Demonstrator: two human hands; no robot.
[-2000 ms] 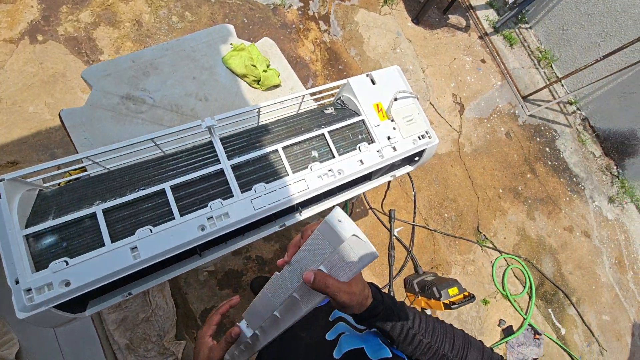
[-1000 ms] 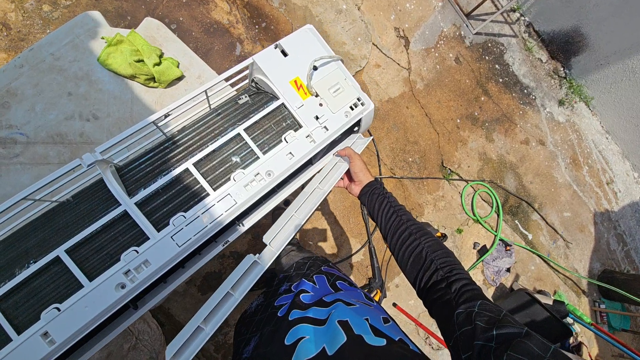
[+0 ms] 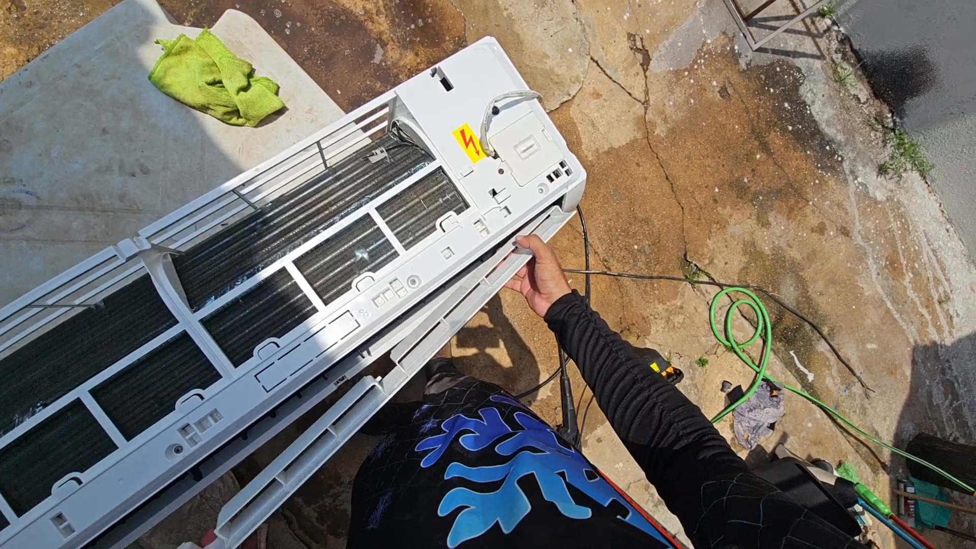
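The white indoor unit of a split air conditioner [image 3: 412, 282] lies at a slant, its front cover off and dark coil fins [image 3: 297, 206] showing. My right hand [image 3: 538, 276] grips the upper right end of a long white plastic louvre [image 3: 328, 427], which lies along the unit's lower front edge, close to the air outlet. At its right end the louvre meets or nearly meets the unit; its left end stands farther off. Only a bit of my left hand [image 3: 210, 539] shows at the bottom edge, by the louvre's lower left end; its grip is hidden.
A pale plastic table [image 3: 91, 152] is under the unit, with a green cloth [image 3: 217, 80] on it. Black cables [image 3: 587, 252] and a green hose [image 3: 751, 305] run over the cracked concrete floor. A grey rag [image 3: 759, 415] and several tools lie at the lower right.
The louvre, held between both hands over my lap two seconds ago, now lies along the unit's front edge. My right hand has moved up to the unit's right end. The view has shifted.
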